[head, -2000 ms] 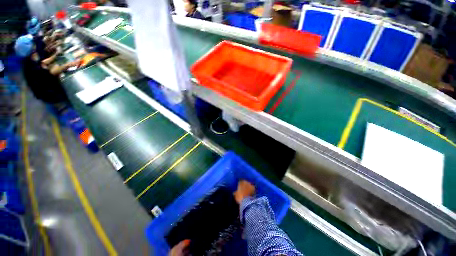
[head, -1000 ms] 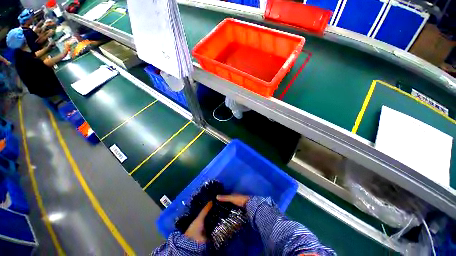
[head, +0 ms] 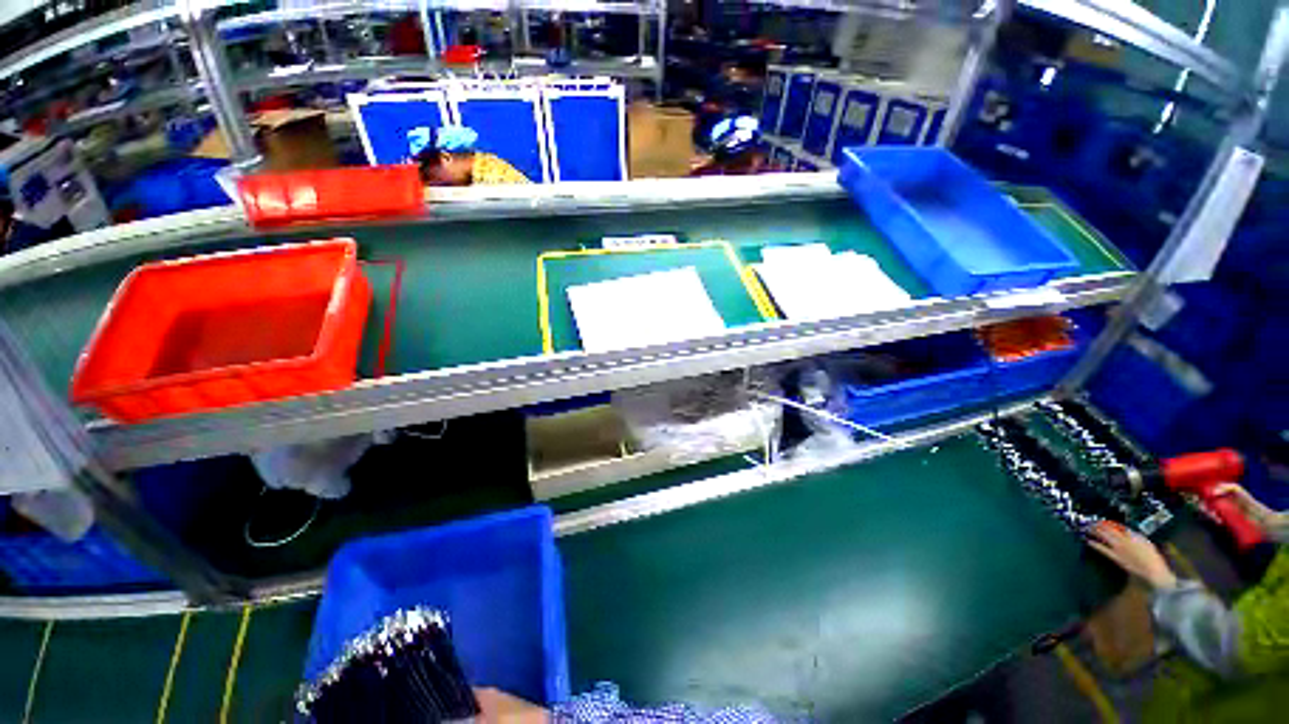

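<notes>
A dense bundle of black cable leads (head: 393,676) with silvery-white ends is at the bottom left, in front of the blue bin (head: 544,601). My right hand (head: 509,706) is at the bundle's right side, gripping it; the fingers are partly hidden by the leads and the hand is cut by the bottom edge. The checked sleeve runs right along the bottom edge. My left hand is not in view. The bundle hides part of the bin, so I cannot tell whether leads lie inside it.
A neighbour in yellow-green at the right holds a red heat gun (head: 1202,473) beside rows of leads (head: 1039,474) on the green bench (head: 792,594). The upper shelf holds a red-orange bin (head: 233,325), white sheets (head: 643,308) and a blue bin (head: 961,219). A cream tray (head: 580,453) is below.
The view has swung right, bringing the neighbour and heat gun into view. The bundle, held in both hands over the bin before, is now with my right hand; my left hand has left view.
</notes>
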